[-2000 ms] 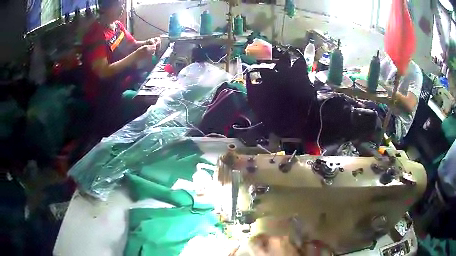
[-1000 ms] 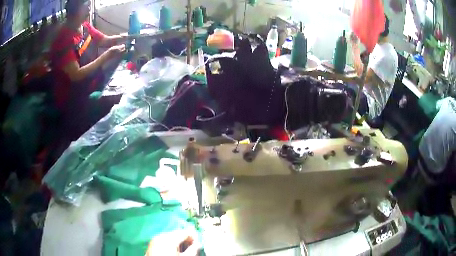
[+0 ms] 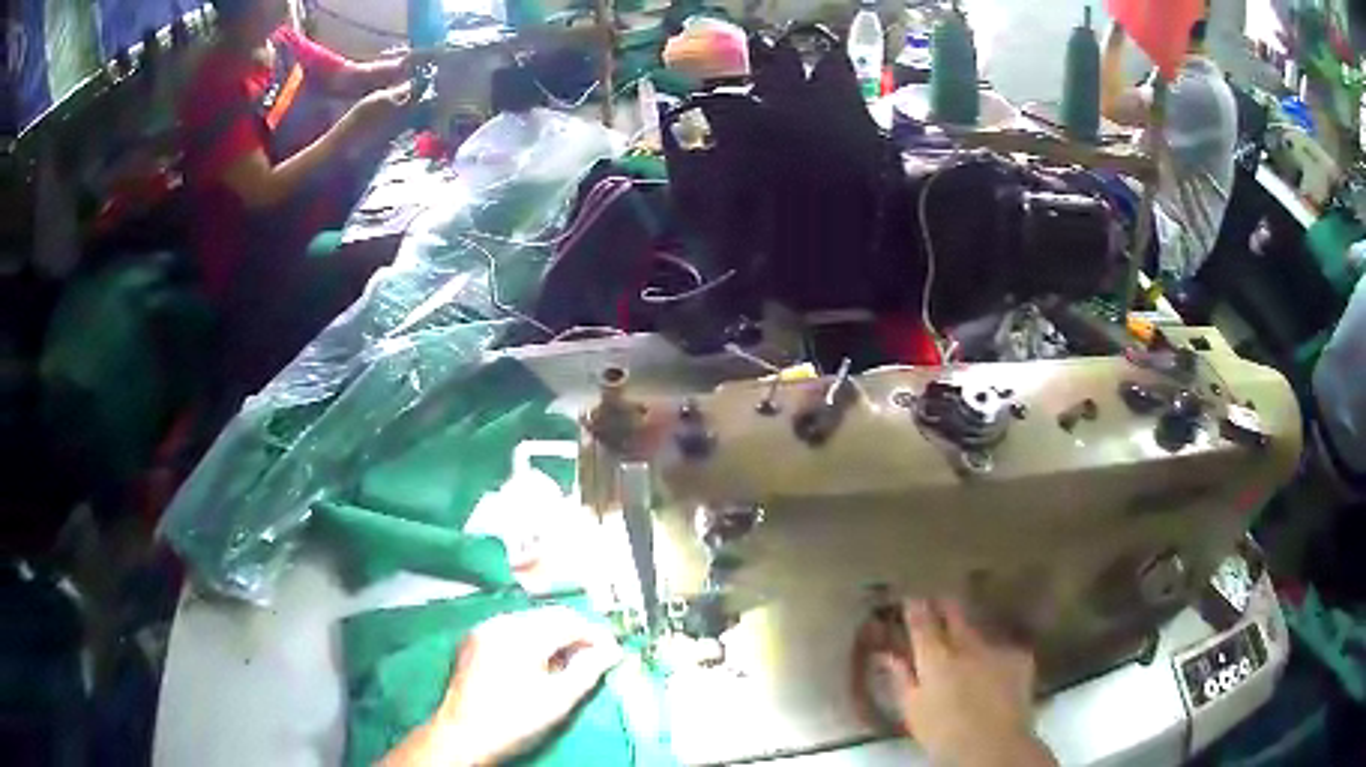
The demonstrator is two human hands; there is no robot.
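Green cloth lies on the pale machine bed, left of and up to the needle area of the cream-beige sewing machine. My left hand rests on this cloth just left of the needle, fingers pointing right; whether it grips the cloth is unclear. My right hand is right of the needle, in front of the machine head, over the orange-brown loop handles of the snips. Its fingers are blurred, and their hold on the handles cannot be told.
A clear plastic bag over green cloth lies behind left. A white lamp fitting stands left of the needle. A black bag is behind the machine. A person in red is at the back left. A control panel is at front right.
My left hand has come further into view over the cloth. My right hand now shows by the snips; it was not visible one second ago. The camera view has shifted.
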